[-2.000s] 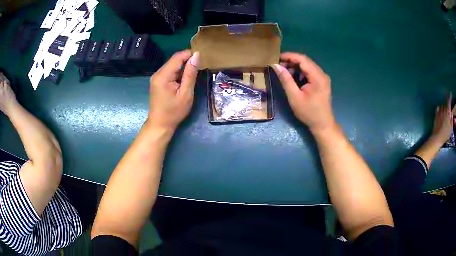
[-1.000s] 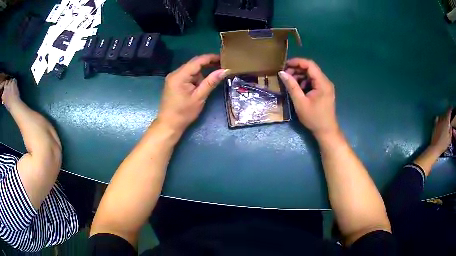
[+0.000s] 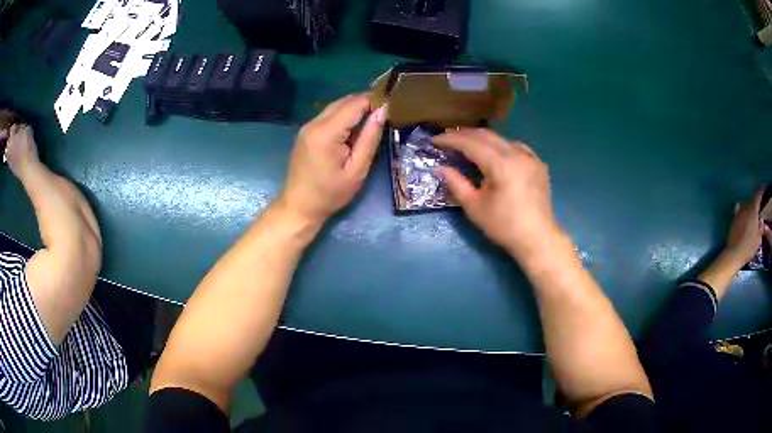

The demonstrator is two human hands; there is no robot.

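Note:
An open retail box [image 3: 396, 193] sits on the green table in front of me, black outside, with its brown lid [image 3: 440, 101] raised at the back. A small grey lid tab [image 3: 467, 81] shows at the lid's top edge. A shiny clear accessory bag [image 3: 420, 176] lies in the box. My left hand [image 3: 339, 152] holds the lid's left side between thumb and fingers. My right hand [image 3: 499, 179] is over the box's right half, fingers and thumb at the bag. Its fingertips partly hide the bag, so I cannot tell if they grip it.
Several upright small black boxes [image 3: 222, 83] stand at the far left, beside loose white papers [image 3: 93, 63]. A black tray stack [image 3: 283, 21] and a separate black tray [image 3: 419, 27] are at the back. A person's arm [image 3: 63, 203] is at left, another person's hand [image 3: 745, 228] at right.
My right hand has left the lid's right side and moved in over the bag. The box and my left hand have shifted right in view, and the lid leans differently.

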